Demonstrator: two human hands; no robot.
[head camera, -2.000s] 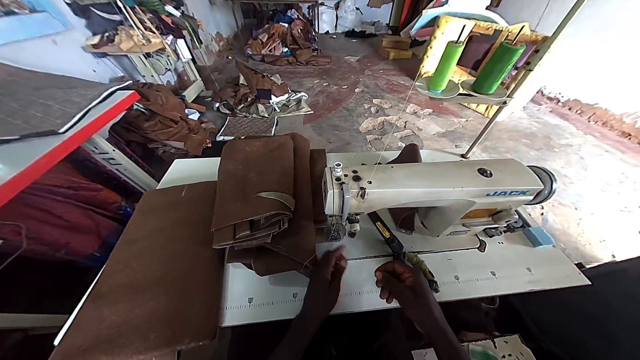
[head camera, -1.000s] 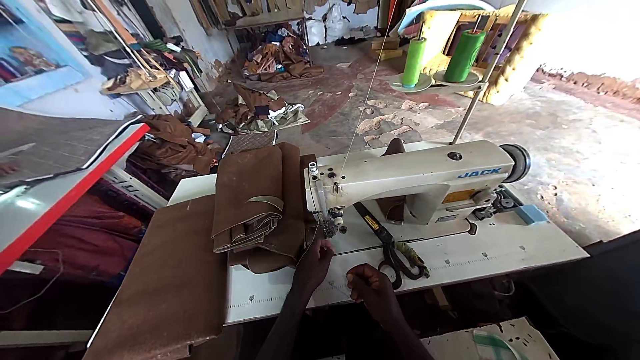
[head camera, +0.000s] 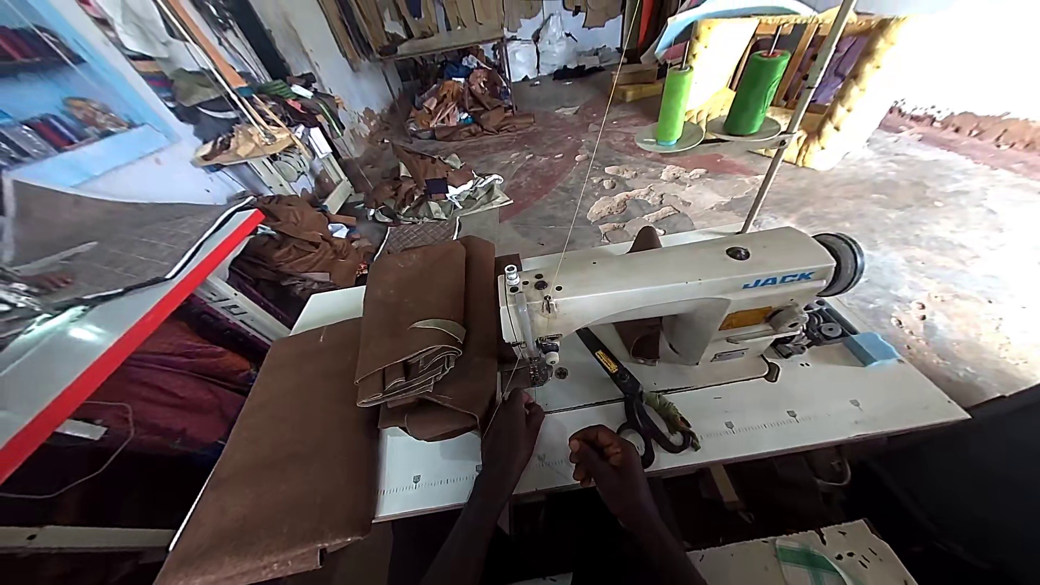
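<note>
In the head view my left hand (head camera: 512, 429) is at the needle end of a white Jack sewing machine (head camera: 666, 280), its fingers closed on a thin thread (head camera: 493, 406) that runs up toward the needle area. Lower right of it, my right hand (head camera: 608, 465) is raised over the table edge with its fingers curled; whether it holds the thread cannot be made out. Black-handled scissors (head camera: 642, 414) lie just beyond the right hand, a strip of green cloth at their handles. Folded brown fabric (head camera: 414, 317) is stacked left of the needle, and a larger brown piece (head camera: 284, 455) hangs over the left table edge.
Green thread cones (head camera: 673, 106) stand on a holder behind the machine. A blue block (head camera: 871, 349) sits by the handwheel. At left is a red-edged board (head camera: 138, 341). Heaps of brown cloth (head camera: 431, 183) lie on the worn floor beyond. A pale surface (head camera: 796, 561) is at lower right.
The view has shifted. My right hand has moved off the scissors' handles, which it partly covered two seconds ago. My left hand stays near the needle.
</note>
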